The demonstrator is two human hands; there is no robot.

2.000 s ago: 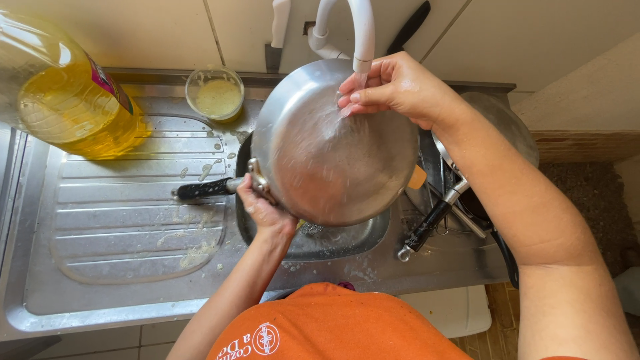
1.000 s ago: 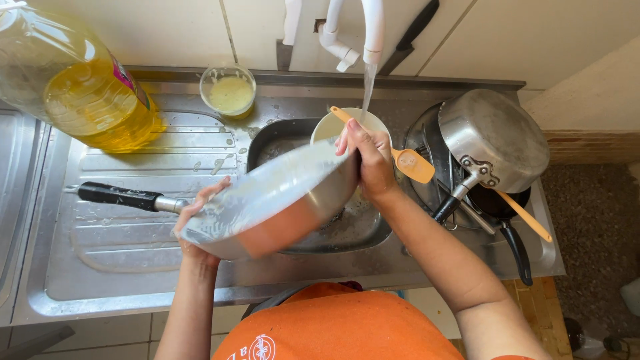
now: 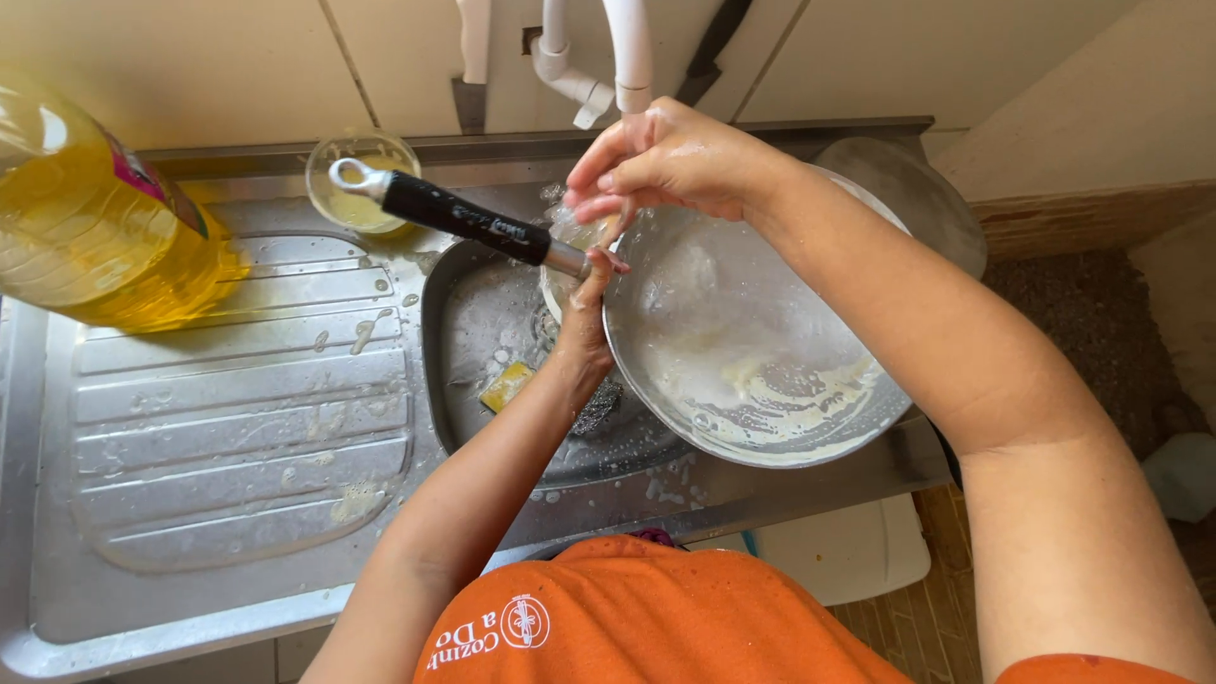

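My left hand (image 3: pixel 591 304) grips a metal pan (image 3: pixel 750 332) where its black handle (image 3: pixel 465 220) joins the rim. The pan is tilted over the right part of the sink, its inside showing, with pale suds along the lower wall. Under the white faucet (image 3: pixel 632 57), my right hand (image 3: pixel 646 171) is in the water, its fingers loosely curled and apart, holding nothing. A yellow sponge (image 3: pixel 505 385) and a metal scouring pad (image 3: pixel 597 407) lie in the sink basin (image 3: pixel 456 323). Behind my hands, a pale bowl is mostly hidden.
A large bottle of yellow liquid (image 3: pixel 104 228) stands on the left by a small cup of pale liquid (image 3: pixel 363 180). The ribbed drainboard (image 3: pixel 237 408) bears drops and suds. Two knives hang on the wall. Another metal pot (image 3: pixel 902 199) is at the right, partly hidden.
The pan has been turned from its outside showing to its inside showing, and its handle now points up and left. My right hand has left the pan and moved to the faucet's water.
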